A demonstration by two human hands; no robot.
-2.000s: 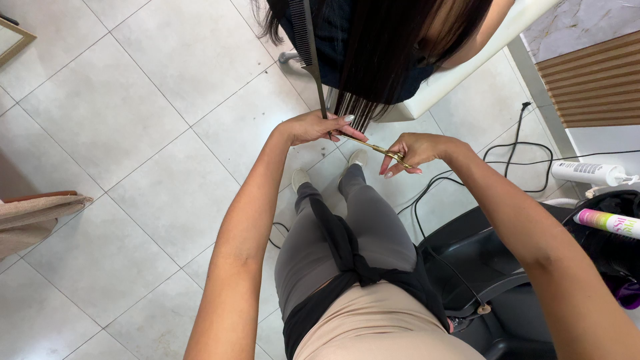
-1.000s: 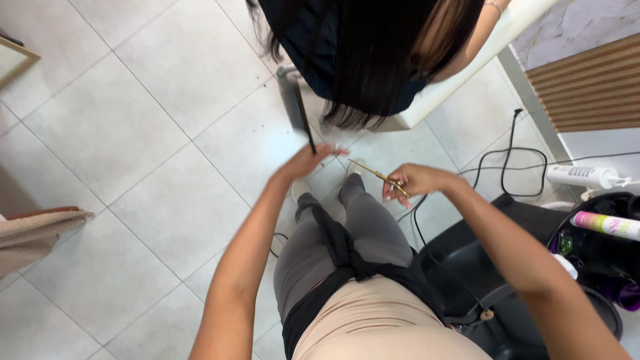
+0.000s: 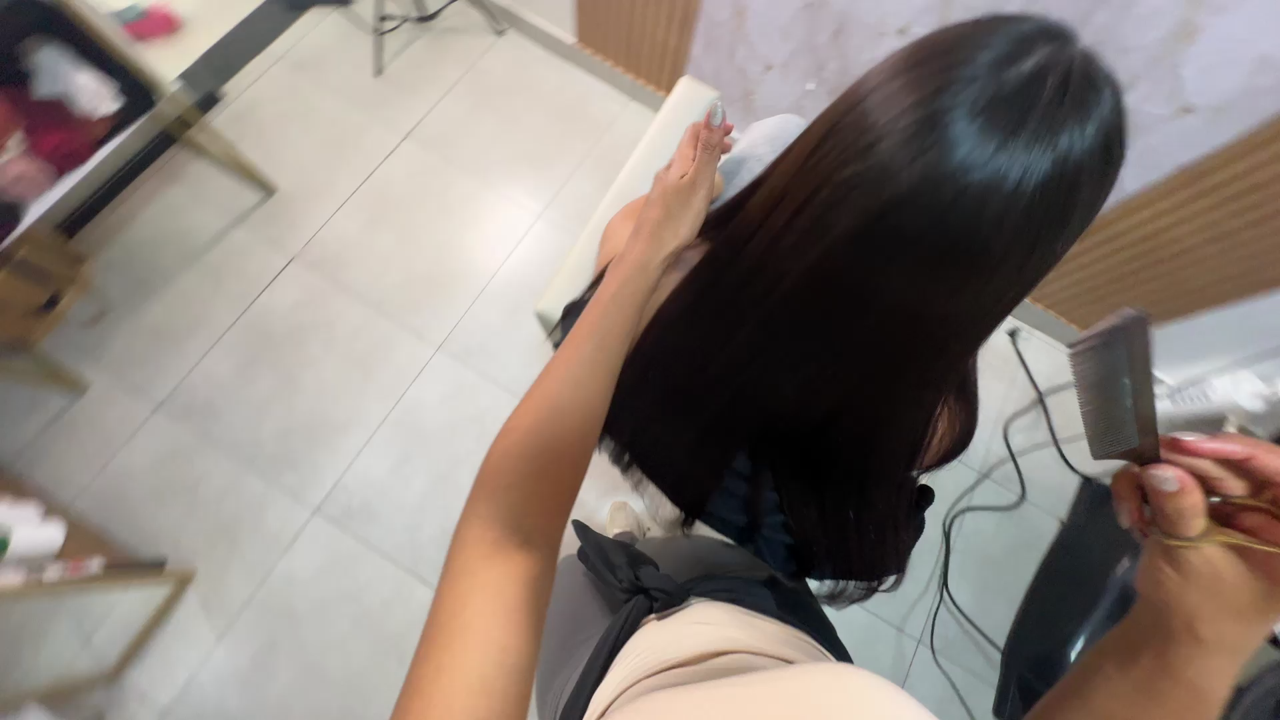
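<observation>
A seated person with long, straight dark hair [image 3: 820,300] faces away, the hair hanging down the back. My left hand [image 3: 685,180] reaches past the left side of the hair, at the person's shoulder or just in front of it, and no tool shows in it. At the right edge my right hand [image 3: 1195,520] holds a dark fine-toothed comb [image 3: 1115,390], teeth facing left. Gold-coloured scissors [image 3: 1225,540] are also in that hand, their finger loops around the fingers; their blades are out of sight.
The person sits on a cream seat [image 3: 635,180]. Black cables [image 3: 1010,460] run over the tiled floor beside a black chair or basin [image 3: 1070,600]. A gold-framed table [image 3: 170,590] stands at lower left. Slatted panelling [image 3: 1180,220] lines the wall.
The comb has passed from my left hand to my right, beside the scissors. My left hand has moved forward past the hair. The view has shifted strongly, now showing the person's head.
</observation>
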